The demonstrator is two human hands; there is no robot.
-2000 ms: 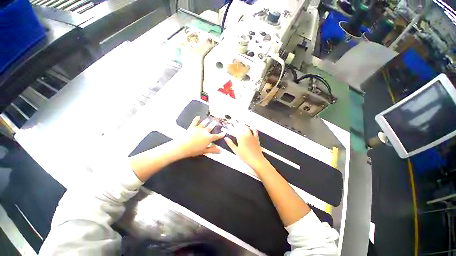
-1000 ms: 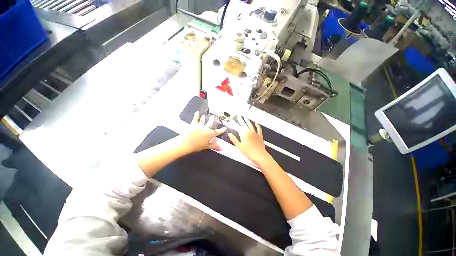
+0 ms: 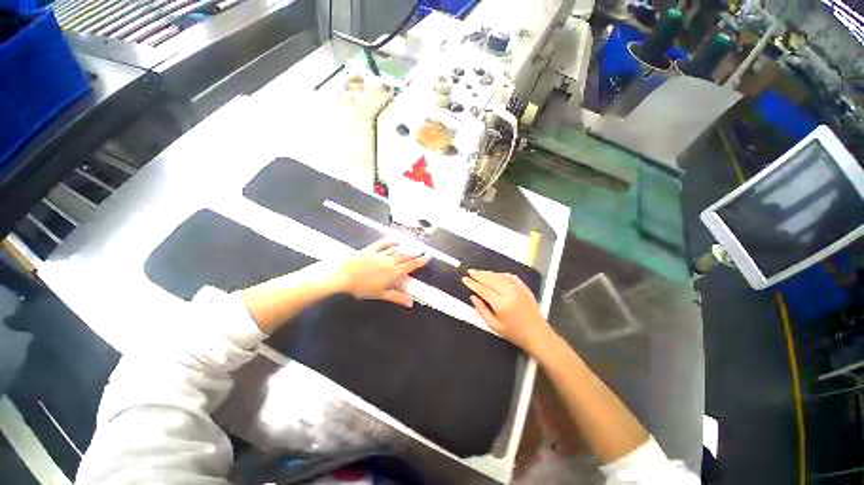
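Note:
A narrow black panel (image 3: 303, 194) lies on the white board (image 3: 523, 398) under the sewing head (image 3: 426, 161), with a thin white strip (image 3: 352, 214) along it. A larger black panel (image 3: 398, 365) lies nearer my body. My left hand (image 3: 377, 272) rests flat, fingers spread, at the gap between the two panels, just in front of the head. My right hand (image 3: 505, 301) rests with its fingertips on the right part of the narrow panel. Neither hand grips anything that I can see. The needle area is small and blurred.
The control screen (image 3: 791, 210) stands at the right. A green bed (image 3: 606, 204) lies behind the metal table (image 3: 654, 350). A faint clear rectangular piece (image 3: 603, 308) lies right of the board. A blue bin (image 3: 43, 85) and roller conveyor (image 3: 133, 17) are at the upper left.
The board and both black panels have moved left, baring metal table on the right. The clamp carriage right of the head is gone from its place. My right hand has moved right, away from the needle.

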